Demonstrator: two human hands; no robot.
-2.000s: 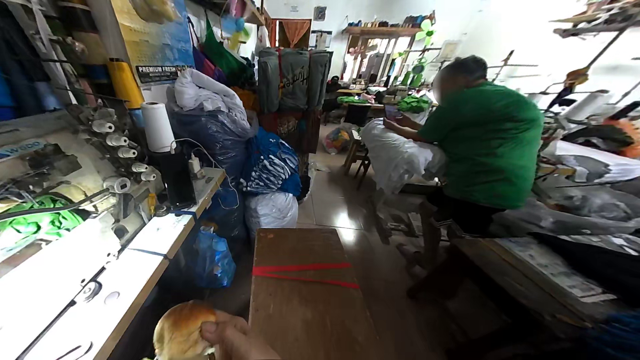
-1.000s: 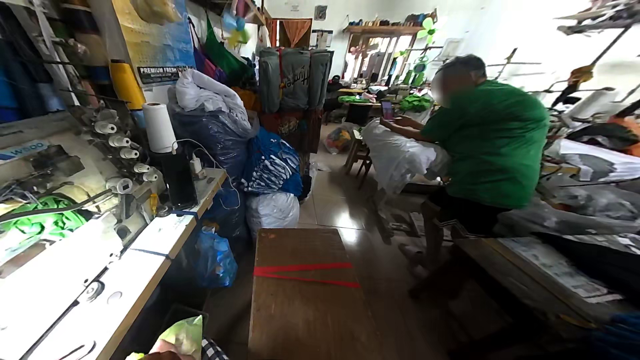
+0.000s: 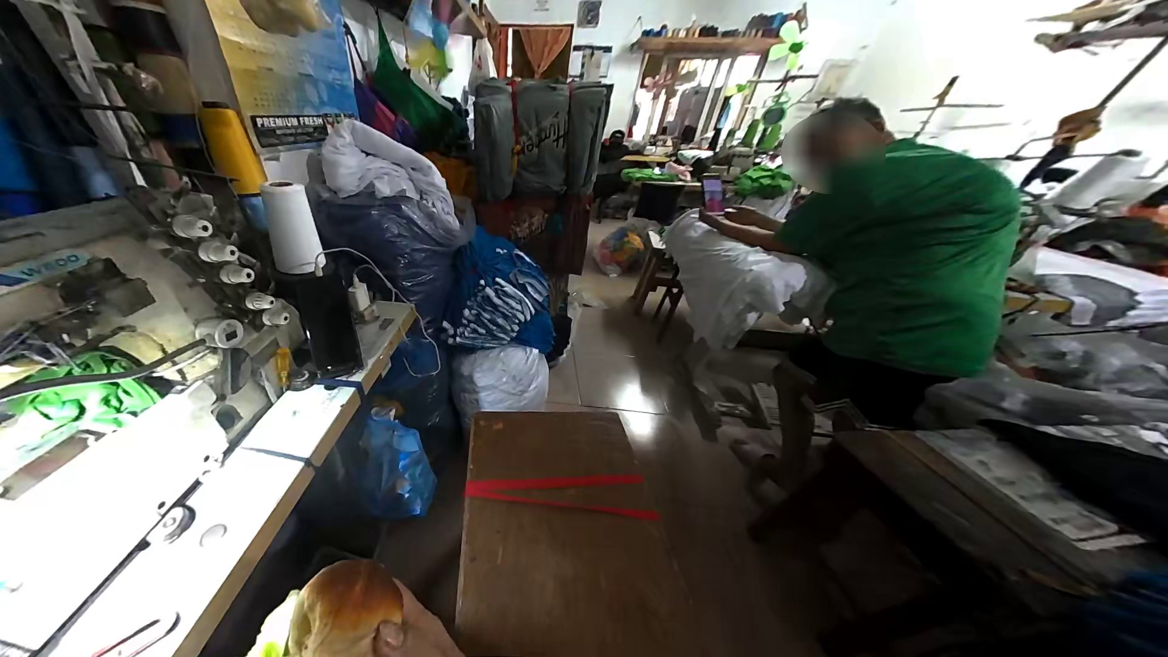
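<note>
At the bottom edge, left of centre, my right hand [image 3: 422,625] holds a round, browned bread bun [image 3: 351,598], its thumb against the near side. Most of that hand is cut off by the frame. A pale wrapper or bag with some green on it [image 3: 274,628] lies against the bun's left side; what holds it cannot be seen. My left hand is out of view. Just right of the bun stands a brown wooden bench top [image 3: 557,557] with red tape strips [image 3: 566,493] across it.
A sewing machine [image 3: 91,301] and thread cone [image 3: 292,228] stand on the lit worktable [image 3: 246,474] at left. Stuffed bags [image 3: 392,237] line the aisle. A person in green [image 3: 912,255] sits at right, holding a phone [image 3: 713,193] near white cloth. A wooden table [image 3: 967,493] is lower right.
The bun and my right hand dropped almost out of view one second ago, with the wrapper showing there, and are back at the bottom edge. The seated person's phone shows more clearly.
</note>
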